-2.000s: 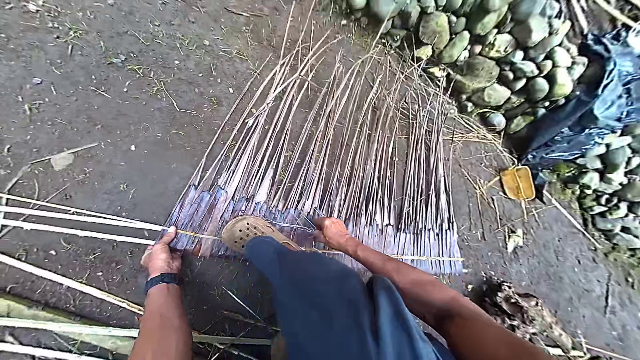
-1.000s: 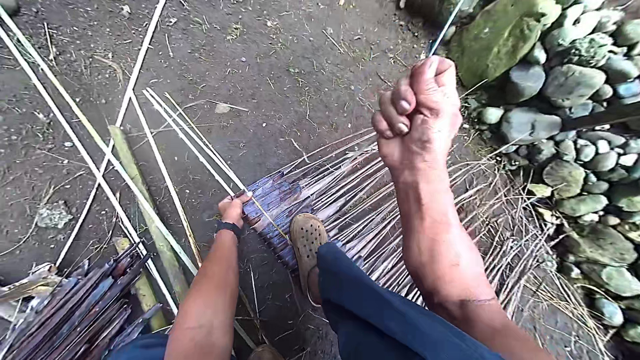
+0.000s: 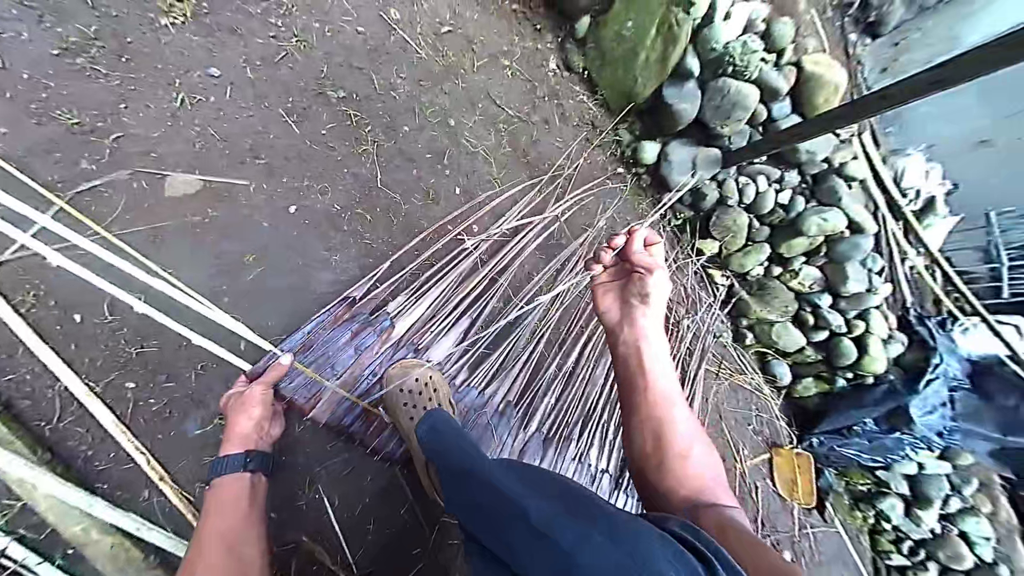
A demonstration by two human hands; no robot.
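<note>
A panel of overlapping dried palm leaves (image 3: 344,364) lies on the dirt ground, its thin loose ends fanning toward the stones. My left hand (image 3: 256,404), with a dark wristwatch, grips the panel's left corner where pale split strips (image 3: 136,272) meet it. My right hand (image 3: 634,268) is raised above the loose ends, closed on a thin pale strand (image 3: 552,294) that runs down toward the panel near my foot. A tan clog (image 3: 416,392) on my foot presses on the panel. A yellowish strip (image 3: 336,388) crosses the leaves beside the clog.
Rounded stones (image 3: 824,280) are piled at the right, with a large mossy rock (image 3: 640,48) at their top. A dark pole (image 3: 880,92) slants over them. Dark plastic sheeting (image 3: 880,416) and a yellow object (image 3: 794,476) lie at right. Long poles (image 3: 96,408) lie at lower left.
My right hand was down at the panel two seconds ago, then rose high with a strand; it is now lower, over the loose leaf ends. My left hand stays at the panel's corner.
</note>
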